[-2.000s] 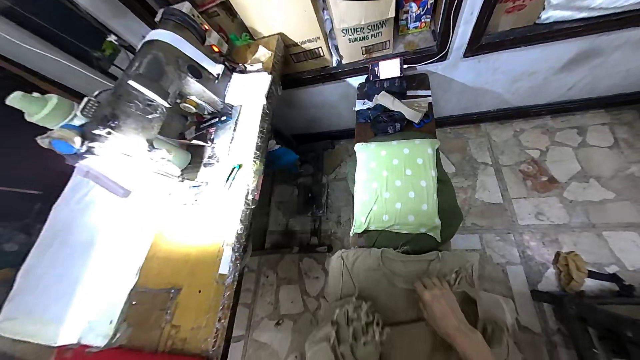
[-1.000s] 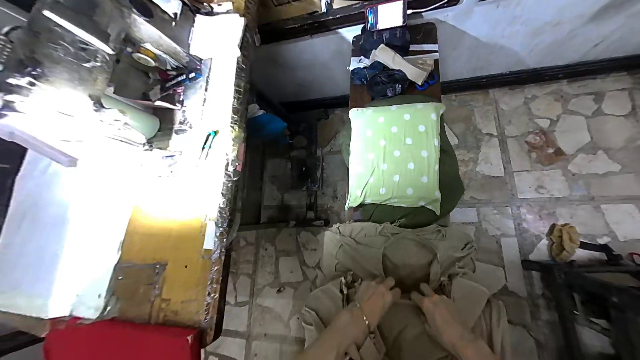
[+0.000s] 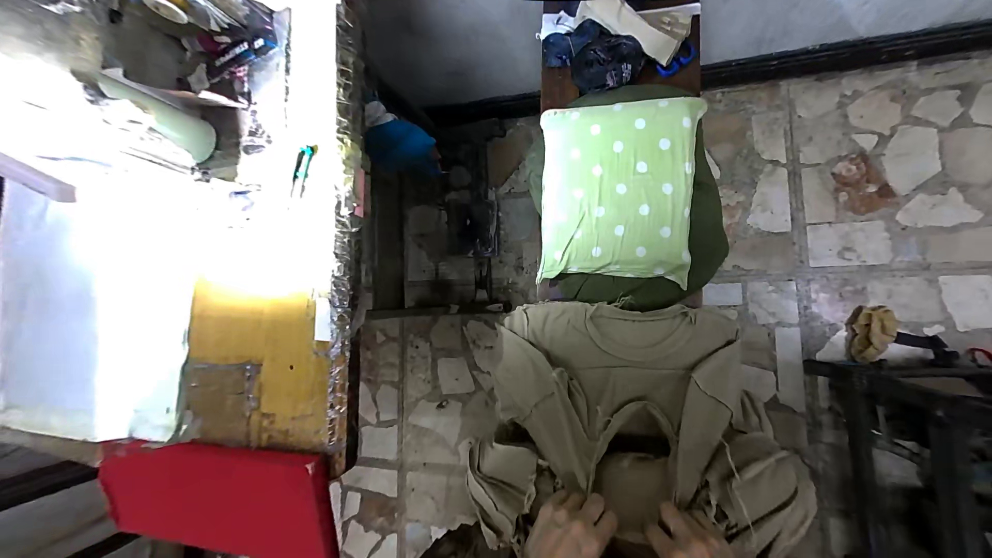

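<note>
An olive-khaki fabric garment [image 3: 635,333] lies spread near the bottom centre, its round neckline toward the cushion and loose threads along its raw edges. My left hand [image 3: 570,527] pinches the cloth at the left side of an opening in its lower part. My right hand [image 3: 686,533] grips the cloth at the right side of that opening. Both hands are partly cut off by the lower frame edge. Just beyond the garment, a green polka-dot cushion [image 3: 620,194] rests on a dark green round pad [image 3: 709,225].
On the left stands a brightly lit worktable [image 3: 263,333] with a small green-handled tool [image 3: 304,167]. A red padded object [image 3: 217,496] is below it. Folded dark cloths [image 3: 608,62] lie beyond the cushion. A black metal frame [image 3: 899,372] stands at the right on the stone floor.
Two seconds ago one hand lay flat on the garment's upper right; now both hands hold its lower part. The garment's upper part has been spread flatter. The view has tilted down.
</note>
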